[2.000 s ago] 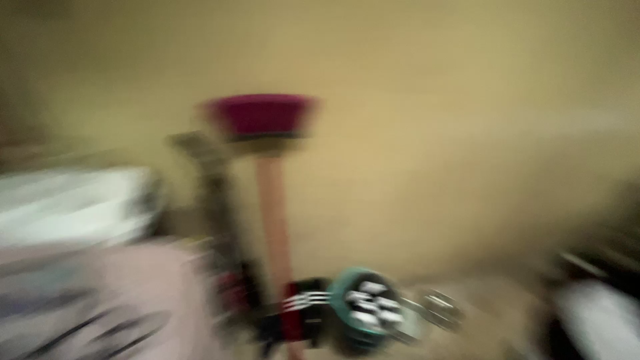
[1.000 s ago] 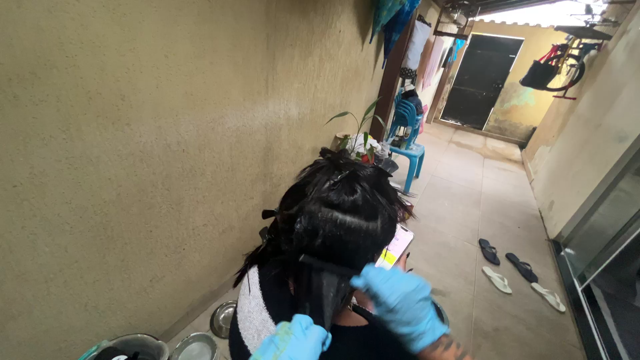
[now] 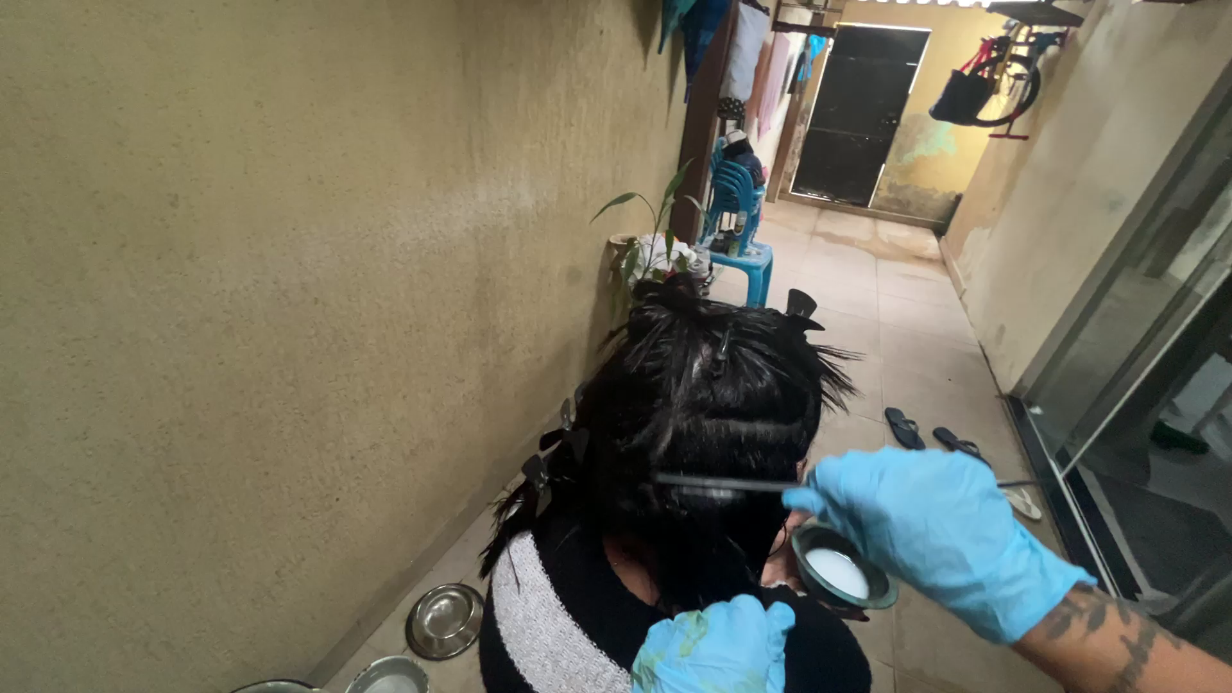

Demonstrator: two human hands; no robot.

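Note:
A seated person's dark hair [image 3: 712, 414], sectioned and clipped, is seen from behind. My right hand [image 3: 943, 529], in a blue glove, holds a thin dark comb [image 3: 722, 484] across the back of the head. Below it, my left hand [image 3: 714, 647], also gloved and stained, is closed at the lower ends of the hair by the nape; its fingertips are partly hidden. Black hair clips [image 3: 802, 308] sit at the upper right of the head and at its left side. A bowl of white cream [image 3: 837, 573] is in front of the person's right shoulder, partly behind my right hand.
A textured wall [image 3: 337, 289] runs along the left. Metal bowls [image 3: 445, 621] lie on the floor at its foot. Ahead are a potted plant [image 3: 664, 231] and stacked blue chairs [image 3: 746, 241]. Flip-flops [image 3: 905, 428] lie near the glass door [image 3: 1136, 462] at right.
The view has swung from the wall and broom to the seated person. Since one second ago, my right hand has moved right of the head; the cream bowl now shows, and the phone seen earlier does not.

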